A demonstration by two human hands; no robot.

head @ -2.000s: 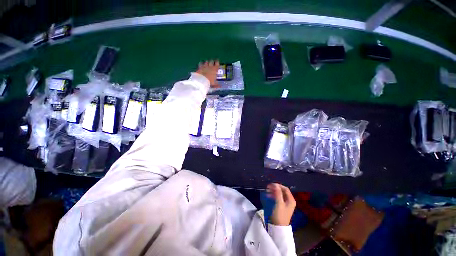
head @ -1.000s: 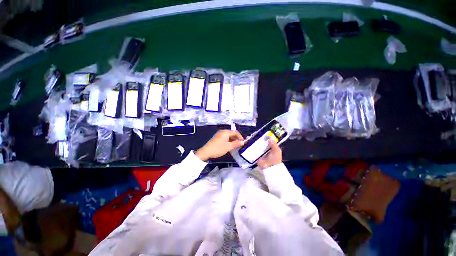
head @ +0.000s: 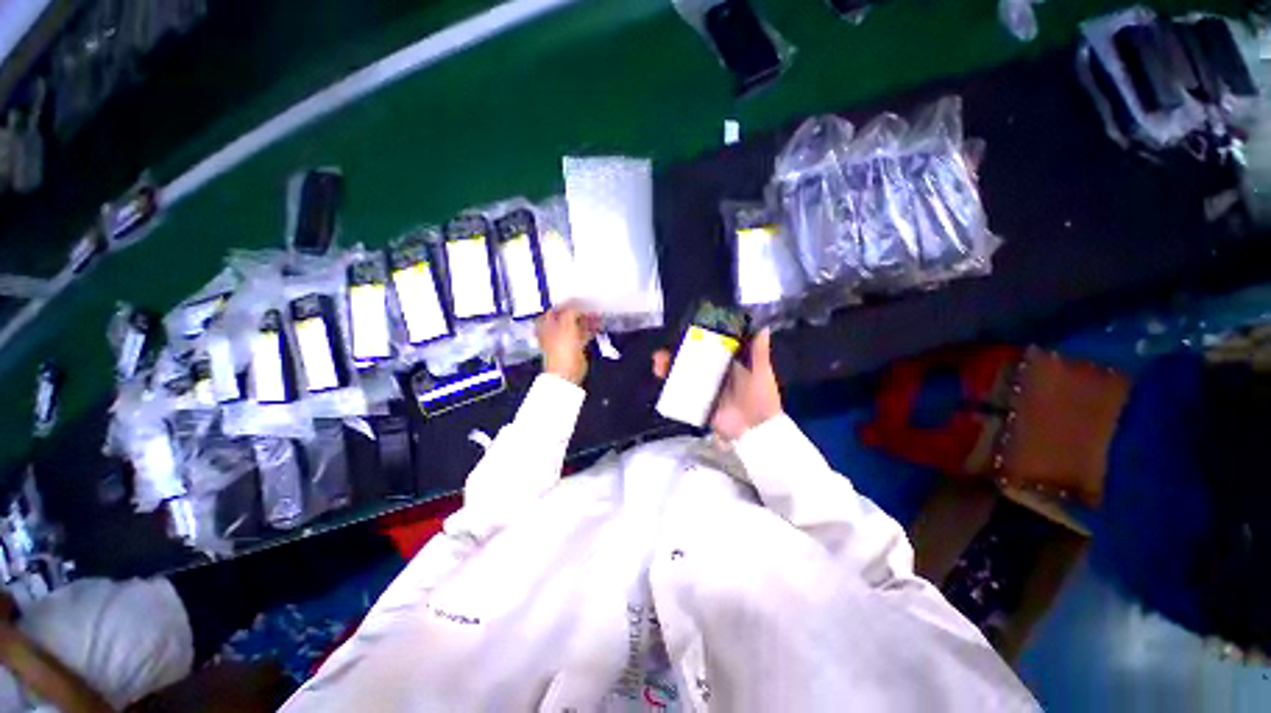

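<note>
An open-backed phone [head: 698, 369] with a large white battery and a yellow mark near its dark upper end is held tilted in my right hand [head: 753, 383], low over the mat's front edge. My left hand [head: 566, 343] is at the lower edge of a pale bubble wrap sheet [head: 611, 237] at the right end of the row; its fingertips touch the sheet, but whether they grip it I cannot tell. Several open-backed phones [head: 473, 268] lie in a slanting row on clear plastic to the left.
Bagged dark parts [head: 878, 202] lie at right beside another open-backed phone [head: 760, 262]. A white-outlined phone [head: 460, 386] lies sideways below the row. The green belt [head: 418, 153] carries bagged phones. Another person's sleeve [head: 112, 641] is at lower left. A brown cushion [head: 1062, 425] is at lower right.
My left hand has left the phone and moved up-left to the bubble wrap sheet. The phone stays in my right hand, now without the clear bag around it. The whole view has tilted.
</note>
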